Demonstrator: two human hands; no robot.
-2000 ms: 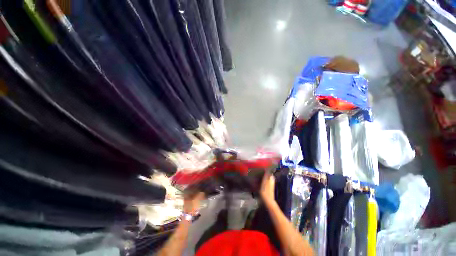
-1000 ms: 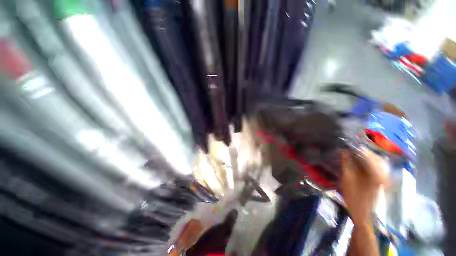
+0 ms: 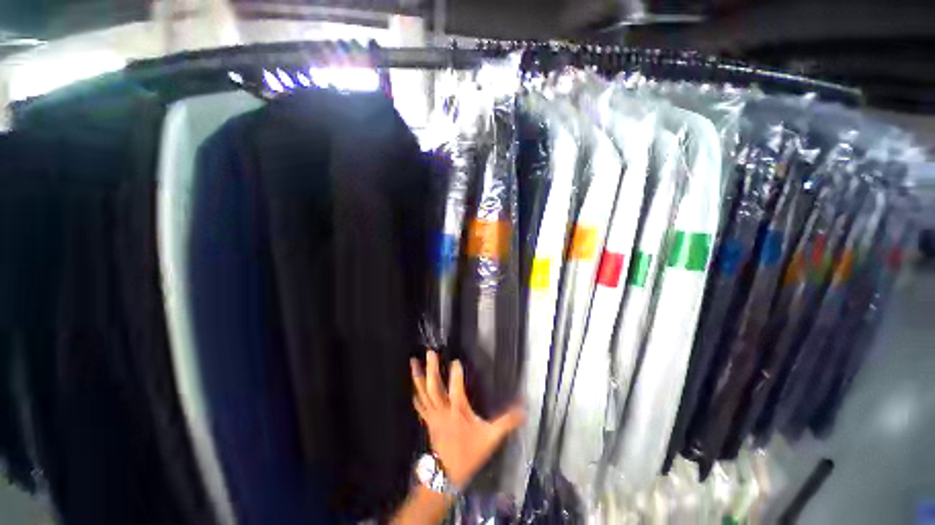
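Observation:
My left hand [image 3: 459, 422], with a wristwatch, is raised with its fingers spread, in front of a dark bagged garment [image 3: 489, 328] with an orange band. The hand is at or against the garments; exact contact cannot be told. To its left hang unbagged black jackets [image 3: 349, 267]. To its right hang white garments [image 3: 656, 328] in clear bags with yellow, orange, red and green bands. My right hand is out of the picture.
The long dark garment rail [image 3: 431, 57] curves across the top, crowded with hooks. A navy jacket [image 3: 231, 308] and more dark bagged garments [image 3: 748, 318] hang at the sides. Pale lower garments [image 3: 707, 497] and a dark bar [image 3: 807, 492] show below. Grey floor is at right.
The view has swung up from the low rack and floor to the hanging rail. The dark and red item held earlier is out of view. My left hand is now raised; my right hand has left the picture.

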